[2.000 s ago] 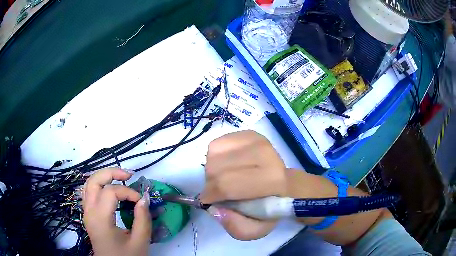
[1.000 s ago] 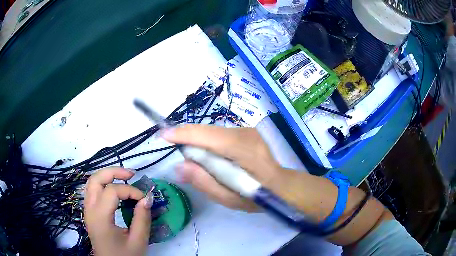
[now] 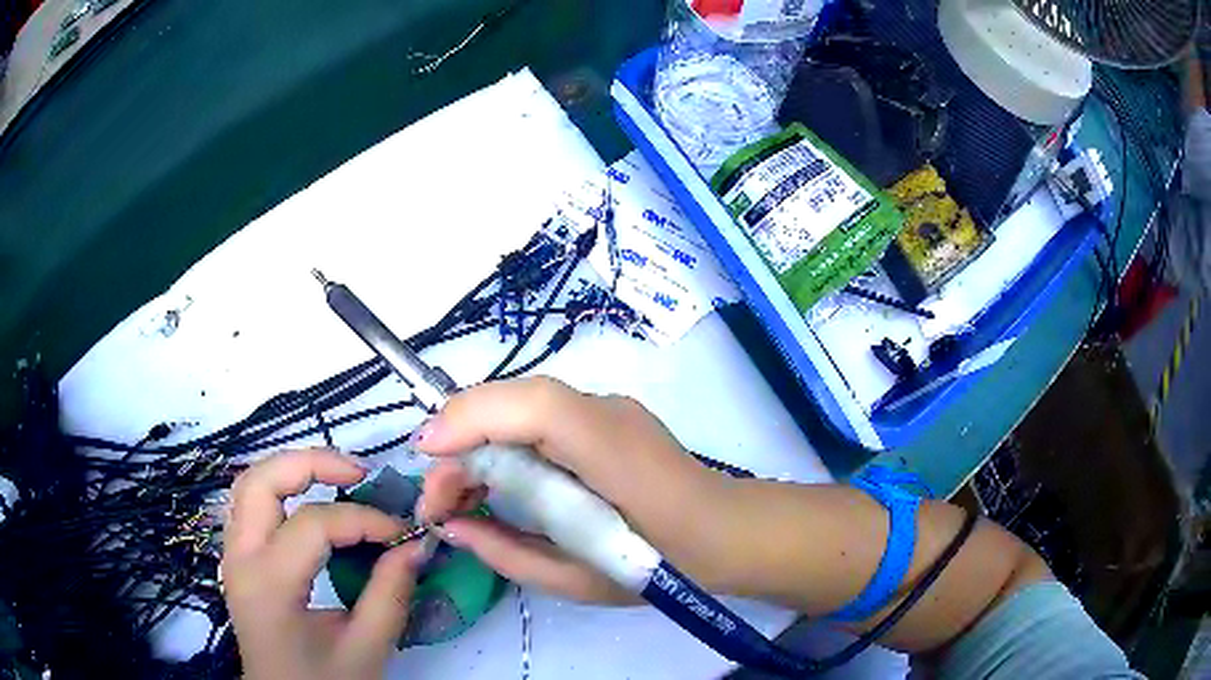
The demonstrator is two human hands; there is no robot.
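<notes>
My right hand (image 3: 571, 465) holds the soldering iron (image 3: 565, 511) between thumb and fingers, its metal tip pointing up and left over the white paper. The right lower fingers meet my left fingertips above the green disc (image 3: 458, 591). My left hand (image 3: 299, 571) pinches a tiny thin piece at the disc; fingers hide most of it, and I cannot tell if it is a wire or board edge. A grey pad (image 3: 385, 489) shows on the disc beside the left fingers. The circuit board is hidden behind the fingers.
Black cables (image 3: 385, 352) run across the white paper (image 3: 332, 239) from a heap at left to assemblies by the 3M sheet (image 3: 657, 253). The blue tray (image 3: 744, 259) at upper right holds a green packet (image 3: 807, 219), yellow sponge (image 3: 936, 229) and bottle (image 3: 724, 80). A fan stands behind.
The iron's tip has left the work on the disc and now points up and left. My right hand first lifted away, then came down so its lower fingers meet my left fingertips.
</notes>
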